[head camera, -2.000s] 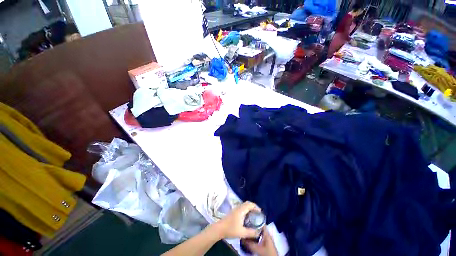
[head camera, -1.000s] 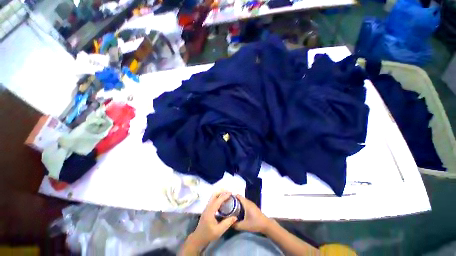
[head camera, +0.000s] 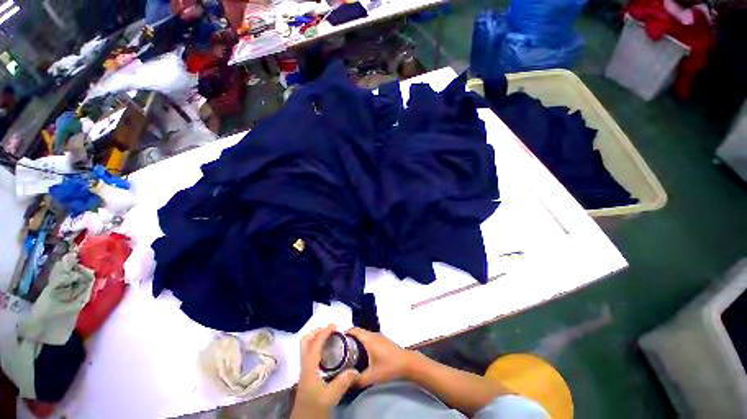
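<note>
My left hand (head camera: 317, 370) and my right hand (head camera: 378, 357) hold a black vacuum flask with a silver metal end (head camera: 337, 353) between them at the table's near edge, one hand on each side. A large crumpled heap of navy garments (head camera: 328, 188) lies on the white table just beyond, with a small yellowish tag (head camera: 299, 245) on it. A black flat object (head camera: 365, 313), perhaps a phone, lies between the heap and the flask. An off-white cloth coil (head camera: 239, 362) lies left of my hands.
A cream bin (head camera: 635, 168) with navy pieces stands past the table's right end. A thin rod (head camera: 459, 291) lies on the table (head camera: 532, 270). Red and pale green cloth (head camera: 61, 304) lies at the left. A yellow stool (head camera: 532, 385) is near right, a whitish tub (head camera: 696, 344) beyond it.
The view has swung to the right, bringing the cream bin and stool into sight. Both hands still hold the flask; they now grip it from either side. The navy heap looks unchanged since one second ago.
</note>
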